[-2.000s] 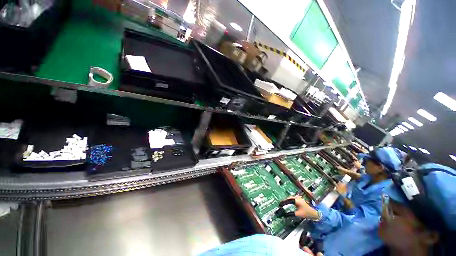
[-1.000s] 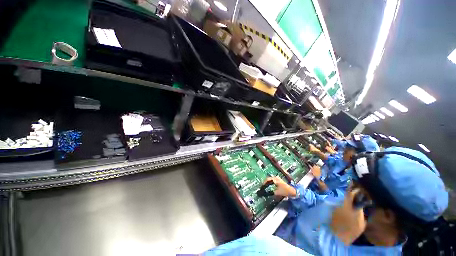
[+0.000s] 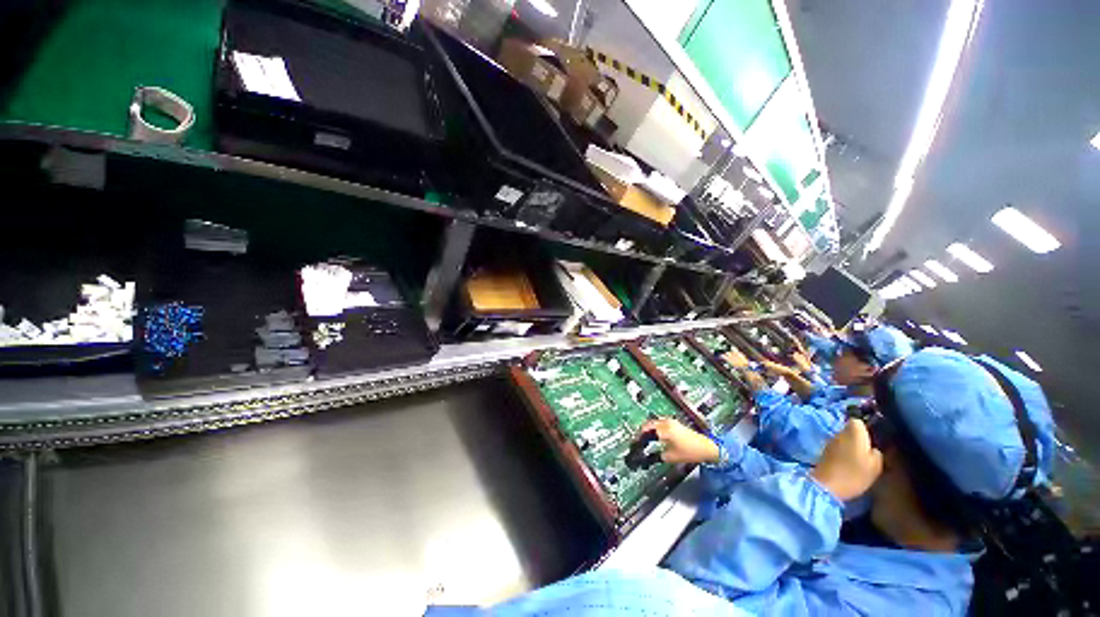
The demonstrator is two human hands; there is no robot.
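Neither of my hands is in the picture. Only a blue sleeve (image 3: pixel 591 595) of mine shows at the bottom edge. Nearest in front is the bare metal conveyor top (image 3: pixel 290 506). To its right lies a green circuit board (image 3: pixel 594 404) in a frame with reddish-brown rails (image 3: pixel 565 448). Another worker's hand (image 3: pixel 683 441) holds a dark part over this board. On the lower shelf are white connectors (image 3: pixel 101 313), blue components (image 3: pixel 171 330), grey-black components (image 3: pixel 280 338) and small parts beside white paper (image 3: pixel 328 289).
Black bins (image 3: pixel 332 139) and a whitish tape roll (image 3: pixel 161 117) stand on the upper shelf. A cardboard-lined box (image 3: pixel 501 291) and flat papers (image 3: pixel 589 293) are on the lower shelf. Workers in blue smocks and caps (image 3: pixel 965 416) sit along the line at right.
The view has swung to the right since the first frame, so shelves and boards appear further left. The nearest worker's other hand has risen to the head. The hand over the board remains there.
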